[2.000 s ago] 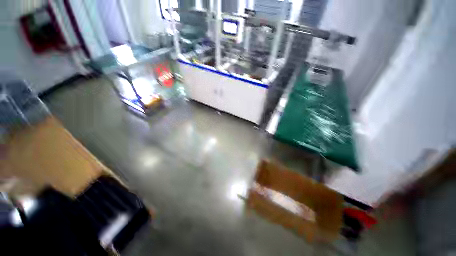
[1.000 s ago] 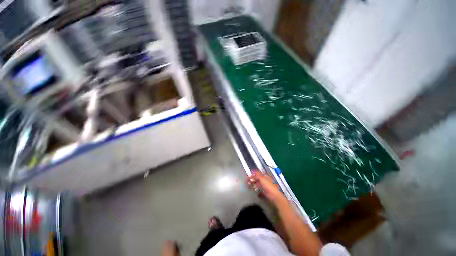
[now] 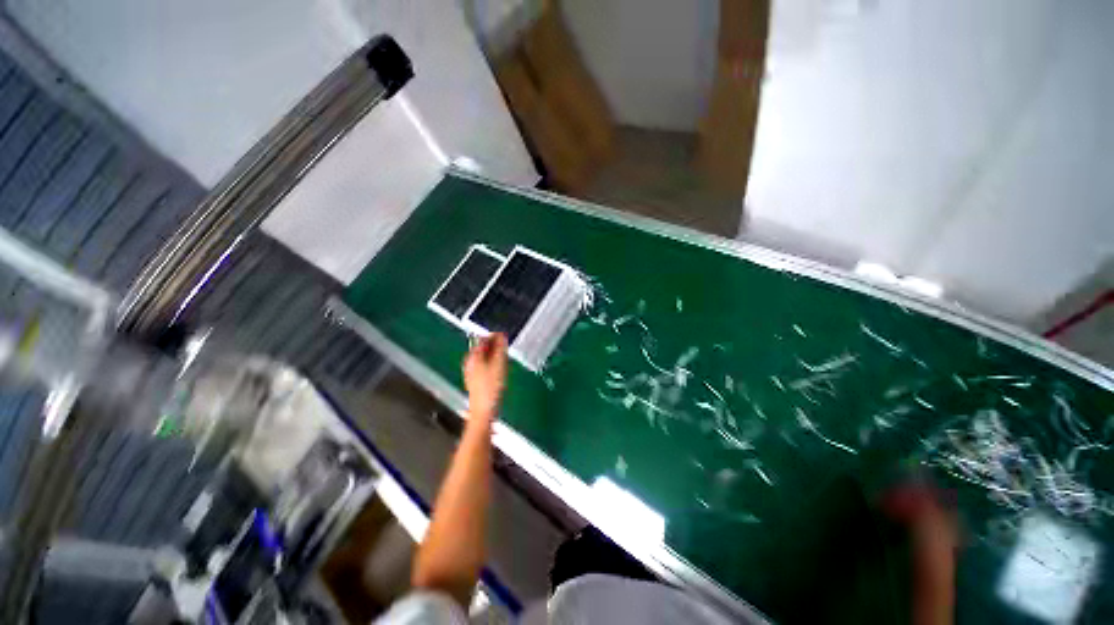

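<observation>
A stack of small solar panels with dark gridded tops and white layered sides sits on the green bench. Another dark-faced panel lies against its far left side. White strips hang from the stack's right edge. My left hand is at the stack's near corner, seemingly touching it; whether it grips cannot be told. My right hand is blurred above the bench at the lower right, and its fingers cannot be made out.
Loose white strips are scattered over the bench, with a tangled heap at the right. A pale rectangle shows below the heap. A metal beam rises at the upper left. Equipment stands at the lower left, brown boards behind the bench.
The view has turned and come up to the bench, and the panel stack is now closer. My left hand has reached the stack. My right hand now shows over the bench.
</observation>
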